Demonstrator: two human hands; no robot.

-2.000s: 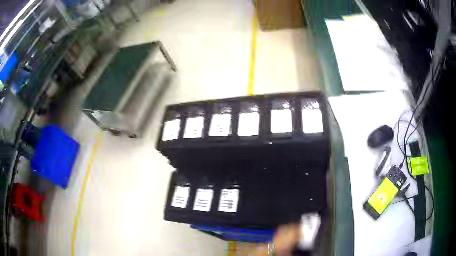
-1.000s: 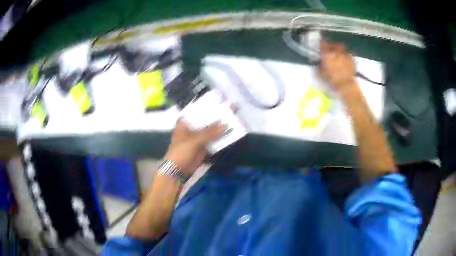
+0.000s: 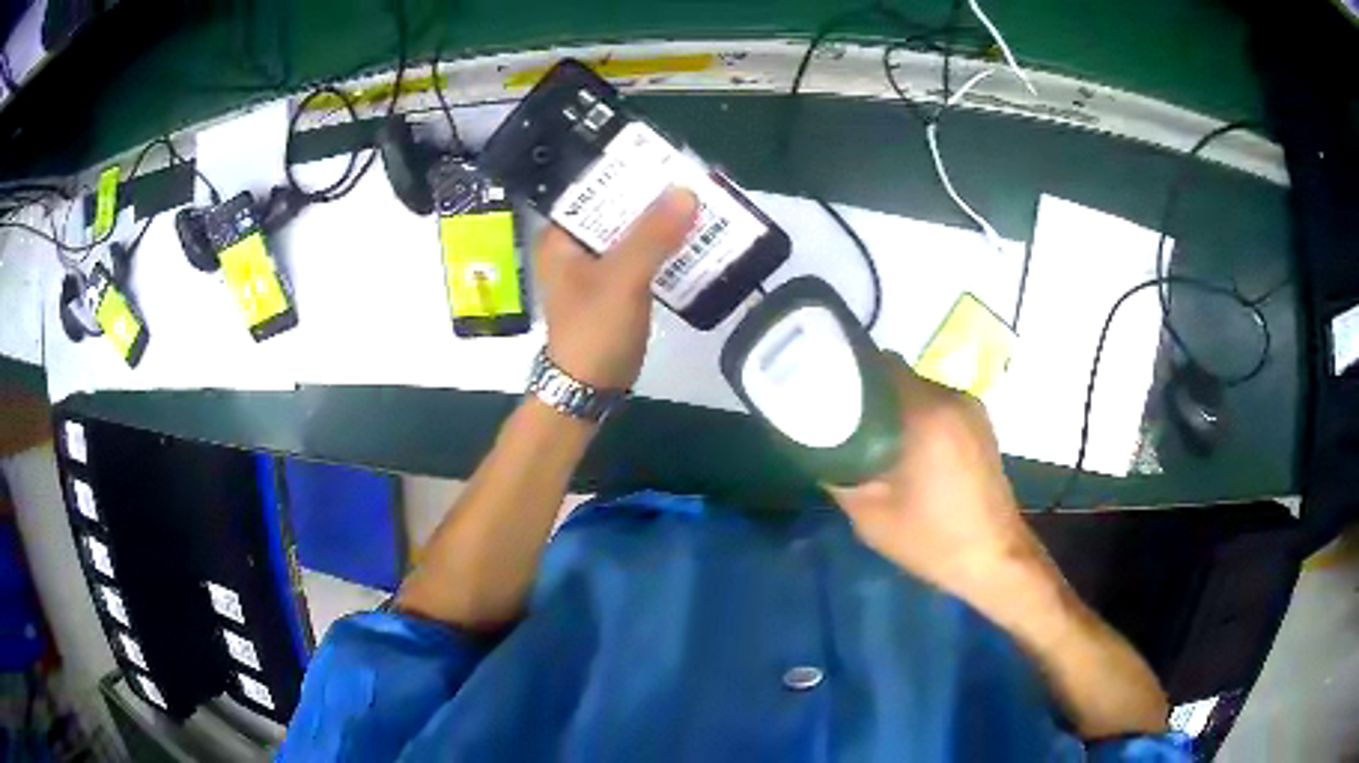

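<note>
My left hand [image 3: 604,298], with a metal watch on the wrist, holds a dark smartphone [image 3: 559,127] tilted above the bench. A white barcode label [image 3: 619,187] covers part of its back, and my thumb lies over the label. My right hand [image 3: 932,470] is closed around a dark handheld barcode scanner [image 3: 812,365] with a pale oval patch on its head. The scanner head is close to the lower end of the phone. Its grip is hidden in my hand.
Several phones with yellow-green cards [image 3: 480,268] lie on white sheets at the left, cables beside them. A loose yellow-green card [image 3: 969,343] and white paper [image 3: 1095,328] lie right. A black mouse [image 3: 1192,406] is far right. Black trays [image 3: 164,567] stand lower left.
My right hand has come from the bench's back edge down to the middle and now holds the scanner. The phone in my left hand has moved up slightly and shows its labelled back clearly.
</note>
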